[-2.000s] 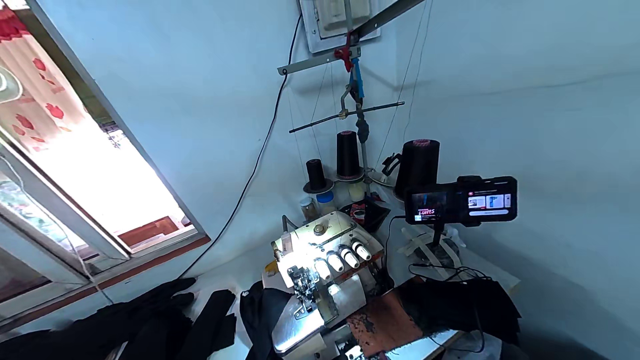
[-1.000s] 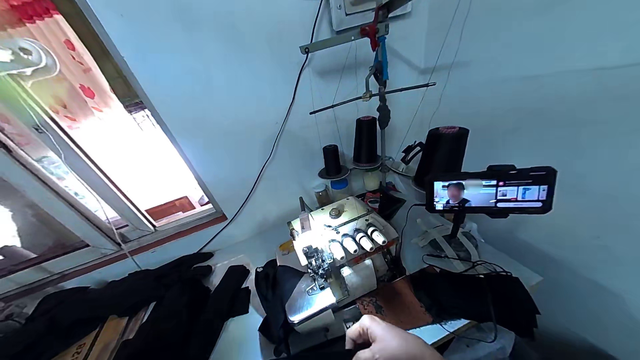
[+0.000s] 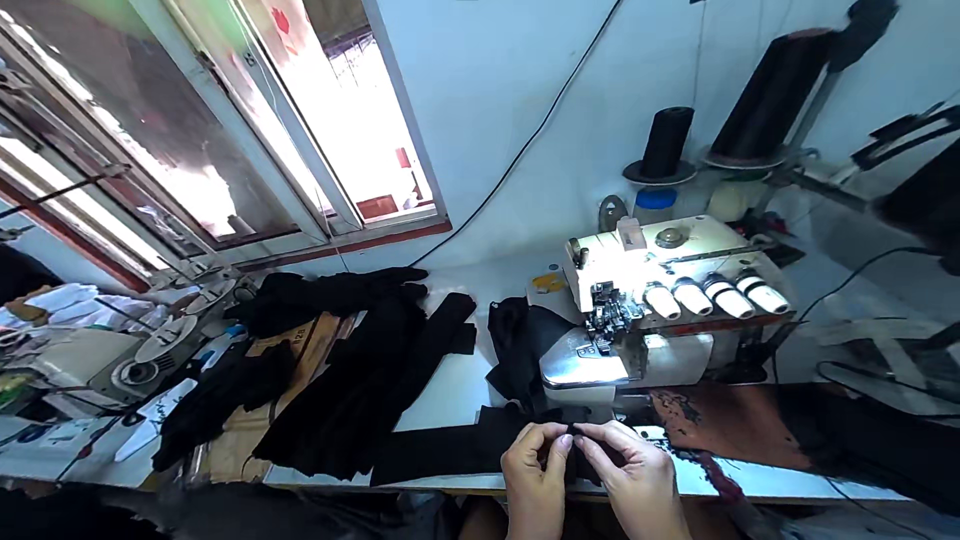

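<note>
Black fabric (image 3: 442, 450) lies along the table's front edge, and its right end is pinched between the fingertips of my left hand (image 3: 536, 469) and my right hand (image 3: 626, 472). The two hands almost touch, thumbs and forefingers together. Just beyond them stands a white overlock sewing machine (image 3: 675, 247) with its lamp lit over the needle area. A bunched black cloth piece (image 3: 517, 345) rests against the left side of its metal plate. Right of my right hand is a brown cloth piece (image 3: 727, 427). The fabric's edge between my fingers is too dark to make out.
Piled black garment pieces (image 3: 360, 382) cover a cardboard box (image 3: 300, 360) on the left. A second sewing machine (image 3: 82, 360) stands at the far left under the window. Black thread cones (image 3: 772, 97) stand behind the overlock, and a black cable (image 3: 547, 120) runs down the wall.
Both hands are now in view, pinching black fabric; one second ago only one hand showed, and none two seconds ago. The view has turned left and down.
</note>
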